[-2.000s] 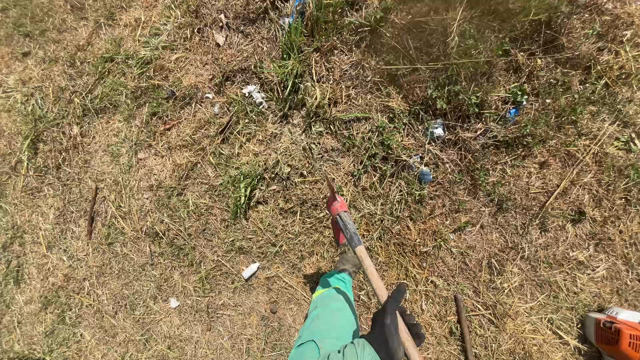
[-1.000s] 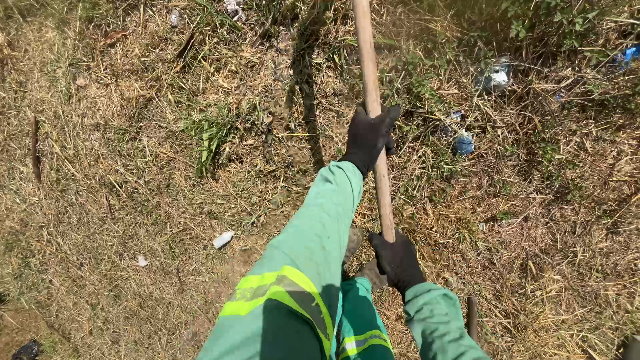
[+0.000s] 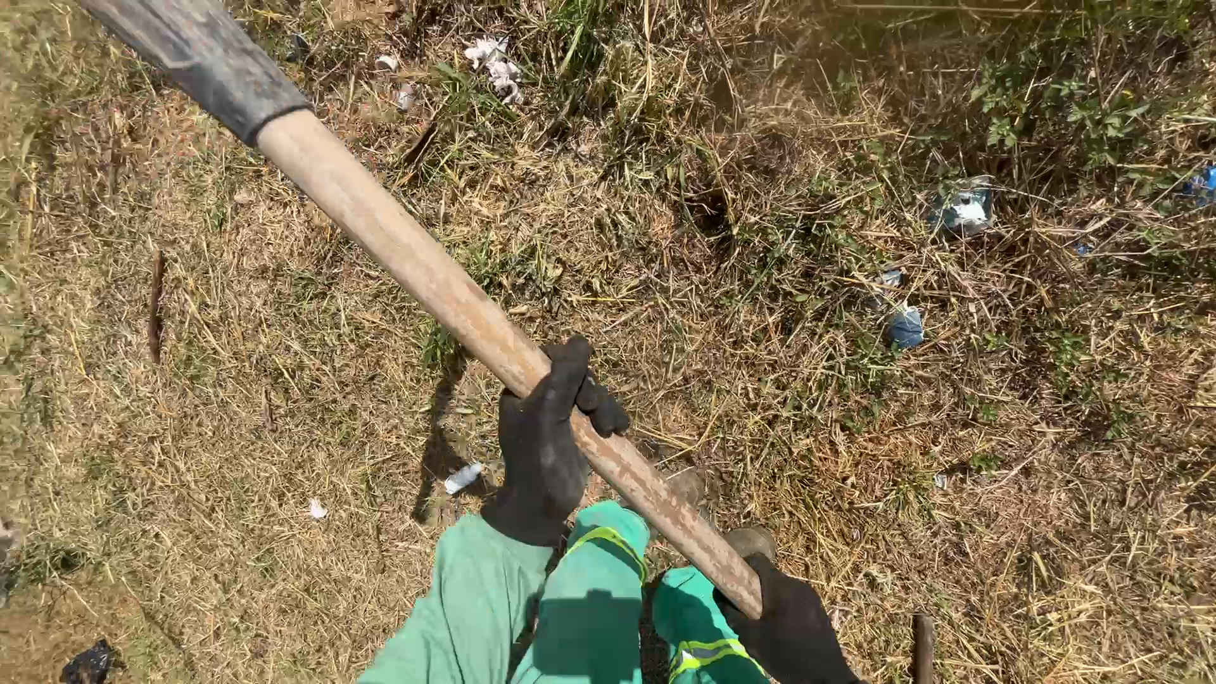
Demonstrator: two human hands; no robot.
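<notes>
A long wooden tool handle (image 3: 408, 242) runs from the upper left to the lower right, held above the grass. Its upper end enters a worn dark socket (image 3: 204, 62); the tool's head lies outside the view. My left hand (image 3: 546, 442), in a black glove, grips the handle near its middle. Around the handle's lower end closes my right hand (image 3: 793, 622), gloved in black too. Below them show my green trousers with reflective bands (image 3: 708, 655) and parts of my shoes.
Dry cut grass (image 3: 313, 418) covers the ground, with green weeds (image 3: 1073, 114) at the upper right. Litter lies about: a white bottle (image 3: 463, 478), white scraps (image 3: 496, 68), blue pieces (image 3: 905, 327) and a black scrap (image 3: 88, 663). A brown stick (image 3: 156, 306) lies left, another stick-like piece (image 3: 922, 649) lower right.
Two seconds ago the tool's red head was low over the grass. One second ago the handle stood nearly upright in view with both hands on it; now it slants to the upper left, closer to the camera.
</notes>
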